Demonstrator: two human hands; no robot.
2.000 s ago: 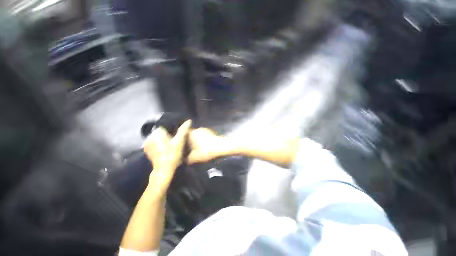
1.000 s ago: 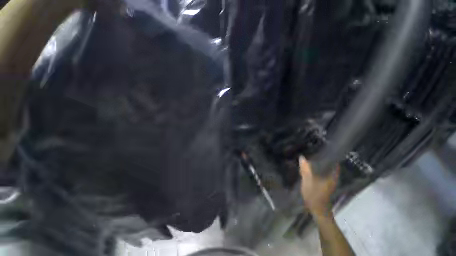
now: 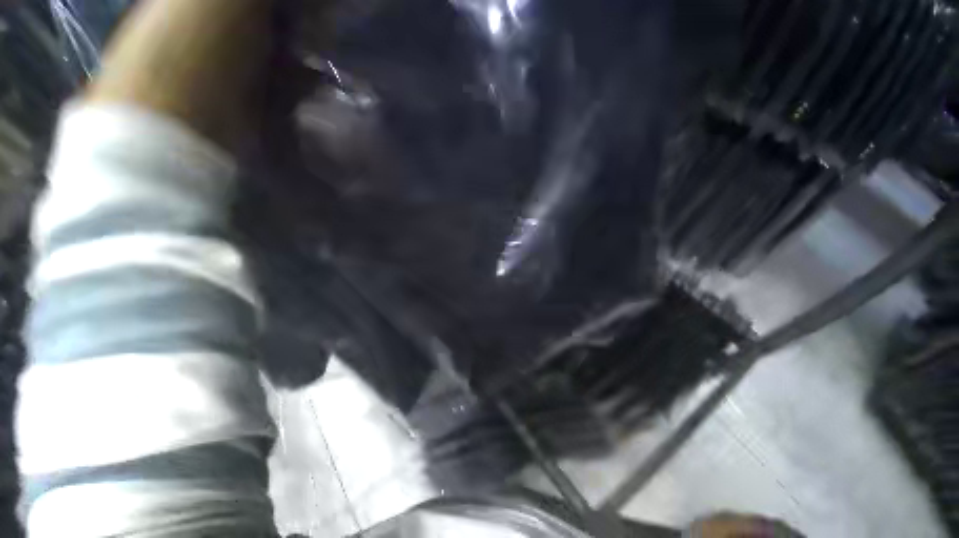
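A large dark bagged garment (image 3: 421, 179) under glossy film hangs close in front of me and fills the upper middle. My left forearm, in a white and grey-blue striped sleeve, reaches up along the left side. The left hand is beyond the top edge or hidden, so its hold is not visible. A small part of my right hand (image 3: 741, 525) shows at the bottom edge, right of centre. It is blurred and cut off, and its grip cannot be told.
Dense rows of dark bagged garments (image 3: 736, 194) hang at the upper right. Thin dark bars (image 3: 862, 282) cross the lower right and meet near the bottom. Pale floor (image 3: 841, 410) shows below, with more dark garments (image 3: 920, 389) at the right edge.
The left sleeve has come into view as the arm reaches up. The right hand has dropped from beside the grey pole to the bottom edge. The bagged garment now sits farther right in view.
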